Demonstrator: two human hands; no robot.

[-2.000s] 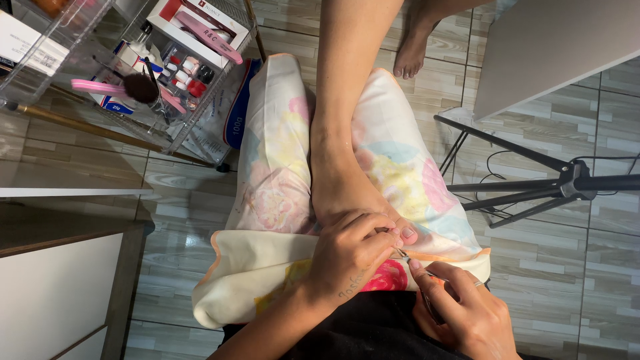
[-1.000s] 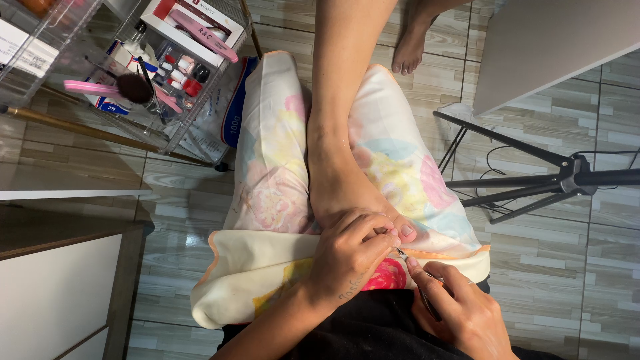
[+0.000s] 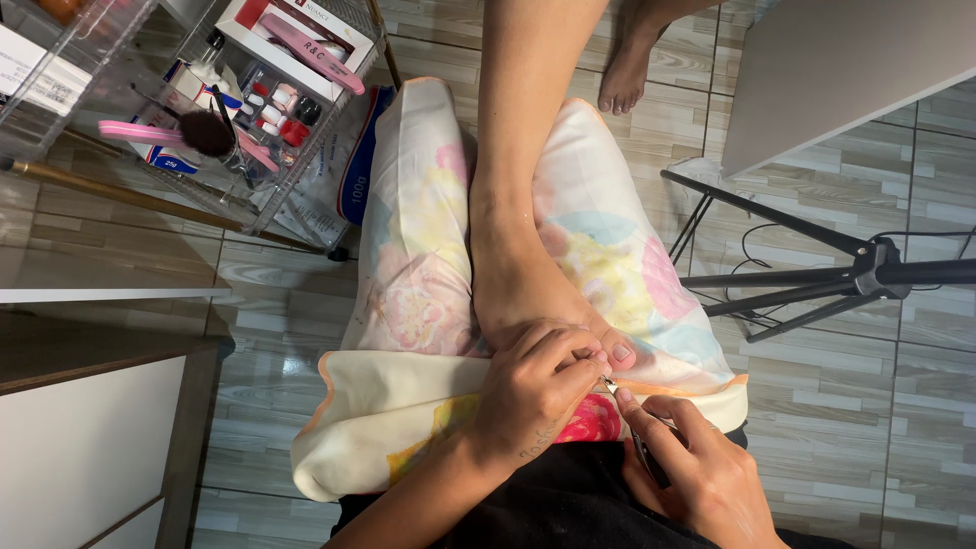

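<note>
Another person's bare foot point(image 3: 526, 267) rests on a floral cloth point(image 3: 427, 305) spread over my lap. My left hand point(image 3: 537, 381) is closed around the smaller toes, its fingertips pinching at a toe beside the big toe point(image 3: 621, 354). My fingers hide most of those toes. In my right hand point(image 3: 686, 457) is a metal cuticle nipper point(image 3: 644, 450), its handles inside my palm. The tip of the nipper points up and left and meets the fingertips of my left hand. Whether its jaws touch the skin cannot be told.
At upper left stands a clear trolley point(image 3: 305, 152) with a pink nail file point(image 3: 313, 53), a dark brush point(image 3: 206, 133) and nail polish bottles point(image 3: 293, 132). A black tripod base point(image 3: 869, 267) with cables is at right, below a grey panel point(image 3: 831, 69). The person's other foot point(image 3: 625, 76) is on the floor. A white cabinet point(image 3: 84, 450) stands lower left.
</note>
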